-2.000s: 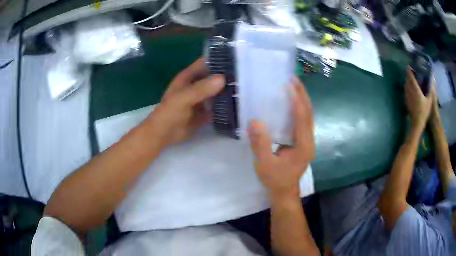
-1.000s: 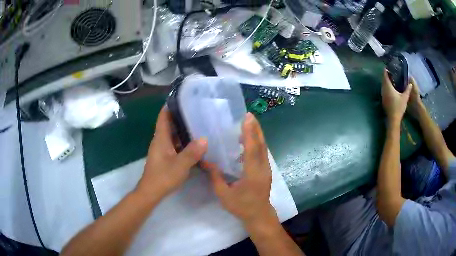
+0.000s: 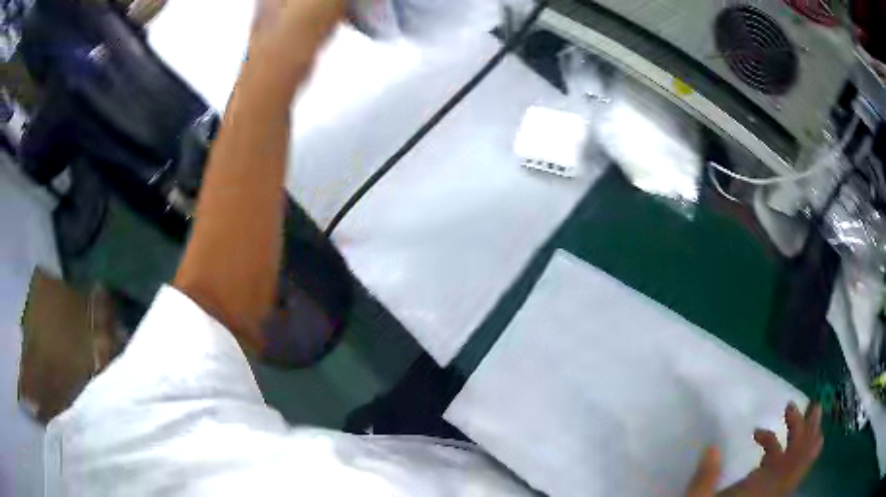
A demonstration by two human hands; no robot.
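Observation:
The white foam sheet [image 3: 622,388] lies at an angle on the green bench in front of me, with nothing on it but my right hand's edge. My right hand [image 3: 772,461] is at the lower right over the sheet's corner, fingers spread and empty. My left arm reaches up to the top edge, where my left hand [image 3: 301,19] is blurred and cut off, so its fingers and any hold are hidden. A translucent plastic piece [image 3: 374,16] shows partly beside it at the top edge. The black housing is not identifiable.
More white sheets [image 3: 437,204] lie to the left, crossed by a black cable [image 3: 427,128]. A white multi-port box [image 3: 551,141] and a plastic bag [image 3: 649,150] sit near the grey instrument [image 3: 670,44]. A black pedestal fan [image 3: 107,92] and cardboard box [image 3: 60,340] stand left.
The view has swung left. My hands have parted: the left has moved far out to the left, and the right has let go of the translucent cover and housing.

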